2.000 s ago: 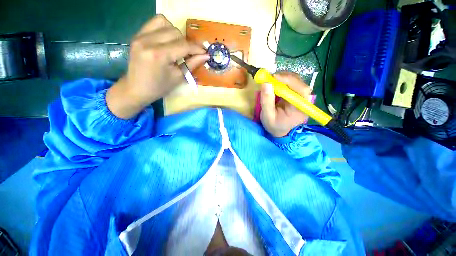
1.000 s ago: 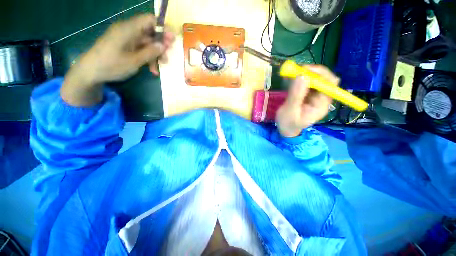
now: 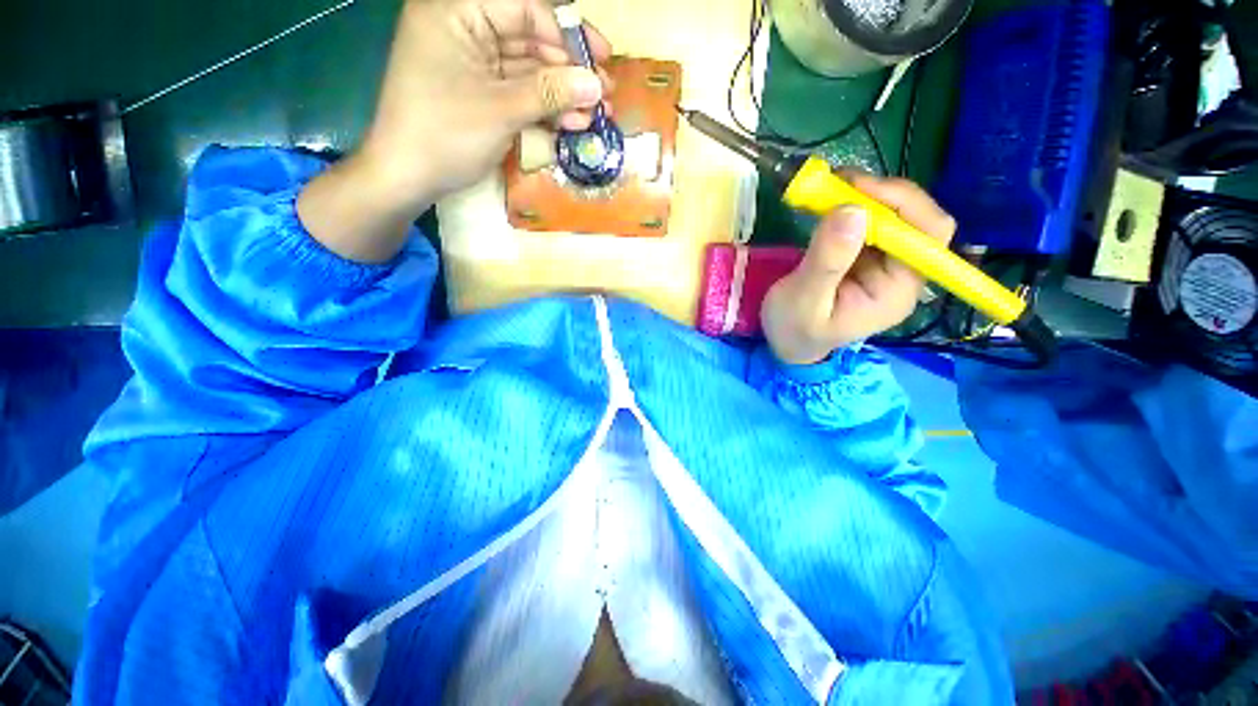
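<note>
The dark round workpiece (image 3: pixel 591 152) with a pale centre sits on the orange-brown fixture (image 3: pixel 635 207). My left hand (image 3: pixel 476 86) holds the slim grey tweezers (image 3: pixel 575 35) upright in its fingertips over the workpiece; their lower end is at the disc's upper edge. The fingers cover the fixture's upper left part. My right hand (image 3: pixel 855 269) grips the yellow-handled soldering iron (image 3: pixel 911 248). Its dark tip is right of the workpiece, over the fixture's right edge, apart from the disc.
The fixture lies on a cream board (image 3: pixel 497 276). A pink-red block (image 3: pixel 745 287) is beside my right hand. A solder spool (image 3: pixel 62 168) is at the left, its thin wire running up right. A round tin (image 3: pixel 872 31), blue box (image 3: pixel 1028 124) and black fan (image 3: pixel 1214 290) are at the right.
My left hand has moved from the left back over the fixture with the tweezers, now at the workpiece. The iron's tip was at the workpiece two seconds ago and is now away to the right.
</note>
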